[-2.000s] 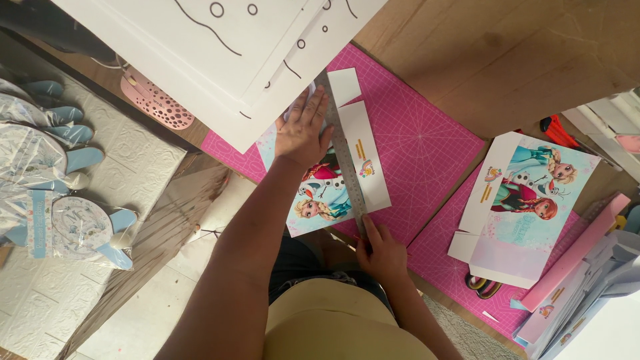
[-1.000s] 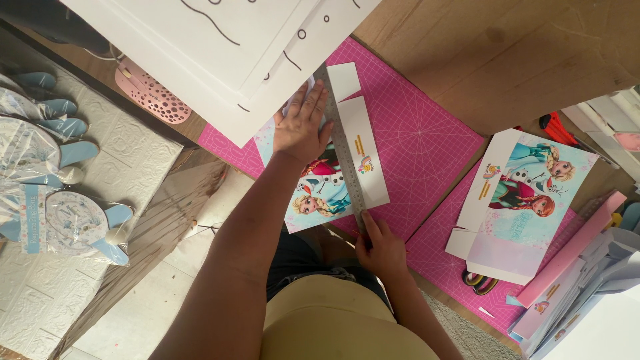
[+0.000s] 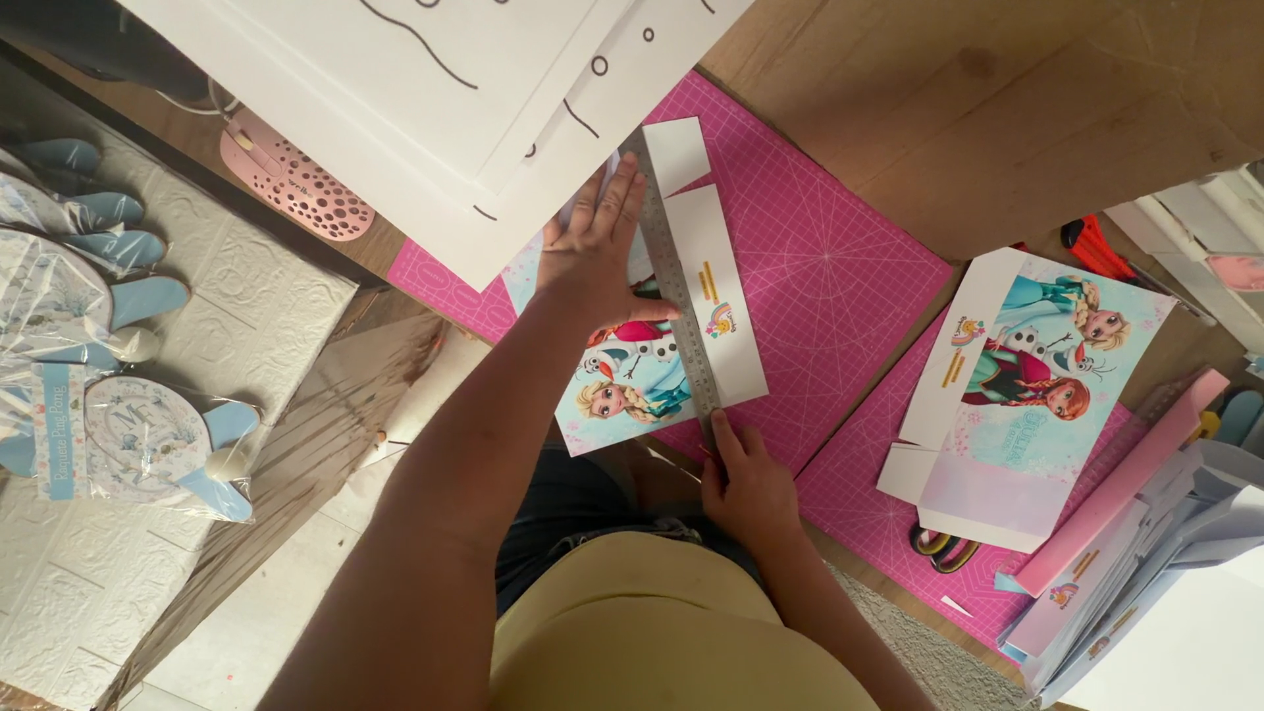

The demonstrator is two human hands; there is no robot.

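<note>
A metal ruler (image 3: 681,286) lies lengthwise on a printed cardboard sheet (image 3: 617,395) with cartoon figures, which rests on a pink cutting mat (image 3: 820,247). My left hand (image 3: 597,262) is spread flat on the sheet, its thumb and fingertips against the ruler's left edge. At the ruler's near end, my right hand (image 3: 755,484) is closed around the end; whether it also holds a tool is hidden. A second printed cut-out (image 3: 1037,395) lies to the right, partly on another pink mat (image 3: 869,494).
Large white sheets with black marks (image 3: 444,128) overhang the mat's upper left. A pink computer mouse (image 3: 296,178) lies beyond them. At right are a red-handled cutter (image 3: 1096,247), scissors (image 3: 943,548) and folded printed card pieces (image 3: 1086,583). Bagged paddle toys (image 3: 148,434) lie at left.
</note>
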